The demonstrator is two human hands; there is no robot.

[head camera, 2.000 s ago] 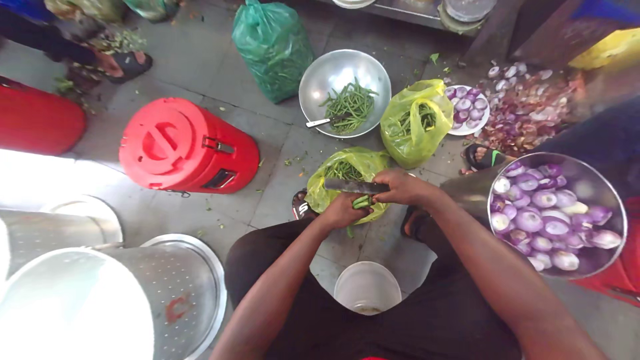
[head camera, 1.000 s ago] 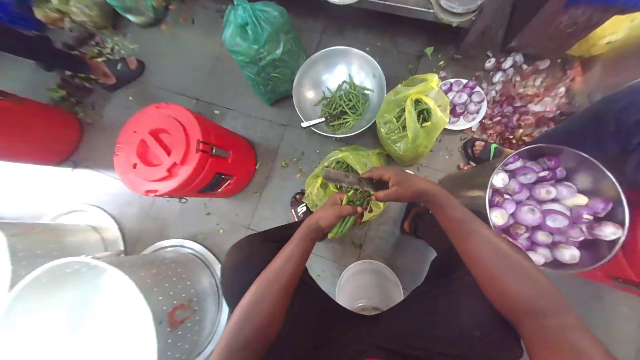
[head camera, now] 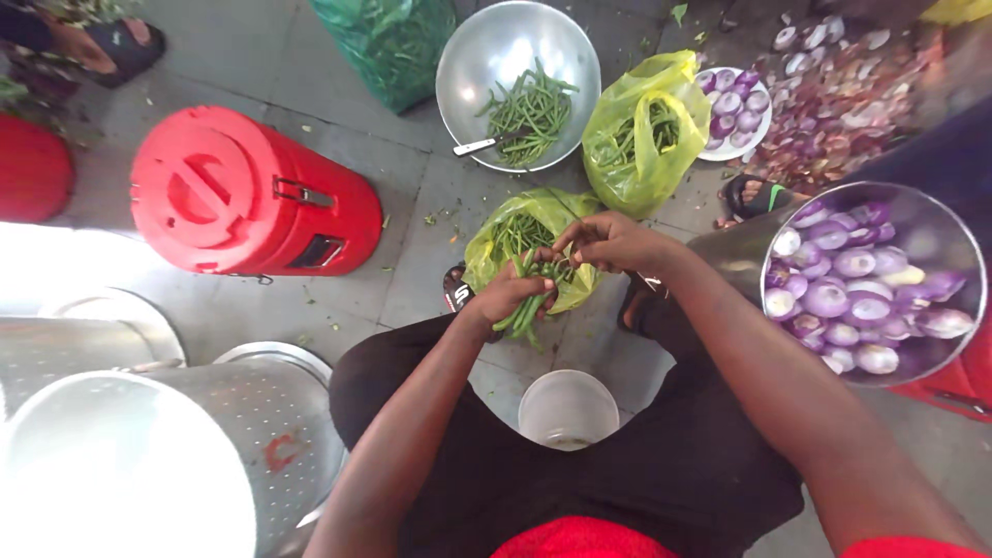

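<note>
My left hand (head camera: 515, 296) is closed around a bunch of green beans (head camera: 528, 310), their ends pointing down towards me. Close on its right, my right hand (head camera: 604, 242) has its fingertips at the upper ends of that bunch. A knife, seen nearly edge-on, seems to lie in the right hand, mostly hidden by it. Under both hands an open yellow plastic bag (head camera: 490, 246) holds more beans. Beyond it, a steel bowl (head camera: 474, 58) contains beans and a white-handled knife (head camera: 477, 146). A second yellow bag (head camera: 690, 136) of beans stands right of the bowl.
A white bucket (head camera: 568, 407) stands between my legs. Red insulated container (head camera: 333, 201) and perforated metal pots (head camera: 287, 418) are at left. At right are a steel pot (head camera: 983, 287) of peeled onions, a plate (head camera: 763, 128) of onions, scattered peels (head camera: 852, 116) and another person's foot (head camera: 748, 194).
The knife blade, seen broadside over the bag earlier, now shows only as a thin edge. My right hand's fingers have come to the ends of the beans in my left hand.
</note>
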